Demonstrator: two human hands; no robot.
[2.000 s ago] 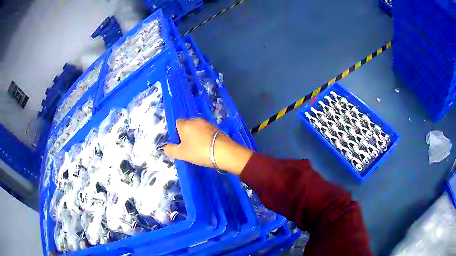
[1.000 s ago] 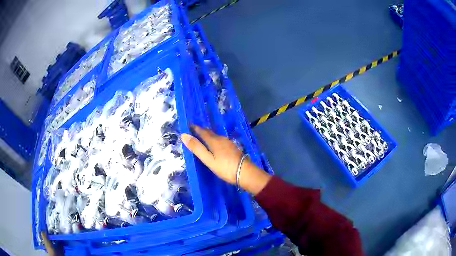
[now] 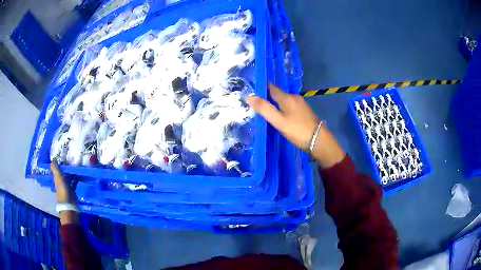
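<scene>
The top packing tray (image 3: 174, 182) is blue and full of bagged scooters (image 3: 158, 100) in shiny crinkled film, laid in rows. It sits on a stack of similar blue trays. My right hand (image 3: 295, 117) is on the tray's right rim, thumb over the top edge, fingers on the outer side. My left hand (image 3: 63, 185) is at the tray's near left corner, its fingers partly hidden; whether it grips the rim cannot be told.
A blue tray of bare scooters (image 3: 391, 140) stands on the floor to the right, by yellow-black floor tape (image 3: 385, 85). More stacked trays (image 3: 467, 121) stand far right. Plastic film (image 3: 459, 201) lies on the floor. Blue trays (image 3: 31, 232) are at the lower left.
The view has turned, so the top tray shows nearer and squarer. My left hand has come into view at the near left corner. My right hand remains at the right rim.
</scene>
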